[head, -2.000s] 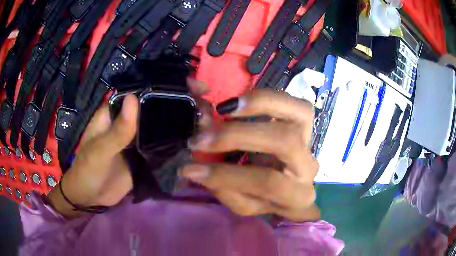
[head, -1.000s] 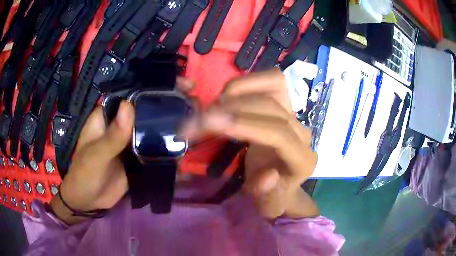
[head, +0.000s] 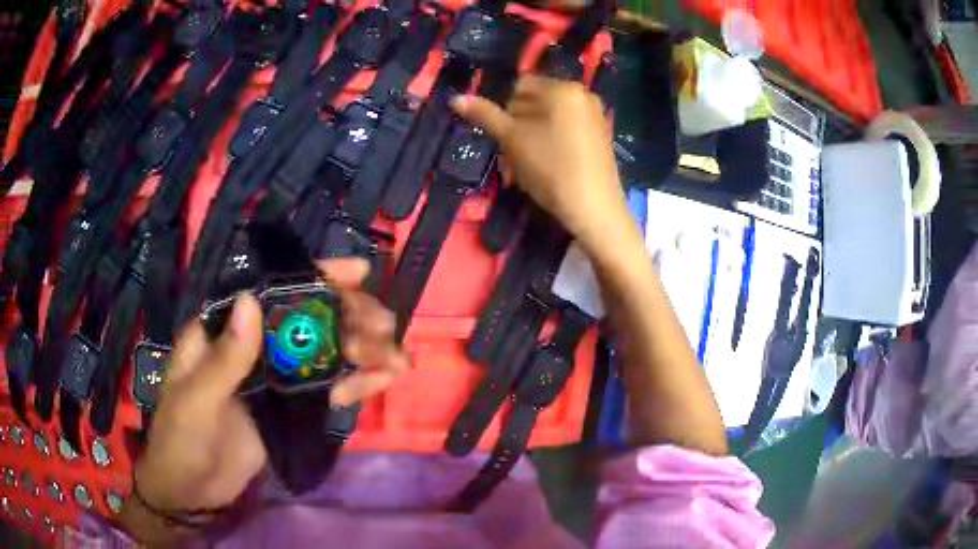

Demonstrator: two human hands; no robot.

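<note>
My left hand [head: 204, 418] grips black smartwatches side by side. The front smartwatch [head: 300, 338] faces up with its screen lit in green, blue and orange; part of a second case shows under my thumb. Their straps hang down. My right hand [head: 558, 150] is over the upper middle of the red tray [head: 429, 365], beside a case back with sensor [head: 469, 156]. Its fingertips are blurred among dark straps, so whether they hold anything cannot be told. Many watches lie face down across the tray.
A second red tray [head: 27, 472] with small round silvery parts is at lower left. Right of my forearm are a clipboard [head: 686, 241] with pens and a black strap, a calculator [head: 788, 161], a white box [head: 869, 231] and a tape roll [head: 912, 161]. A person's pink sleeve is far right.
The held watch's screen went from dark to lit with colours. My right hand moved from beside it up and away over the tray. The view has shifted, showing more of the tray.
</note>
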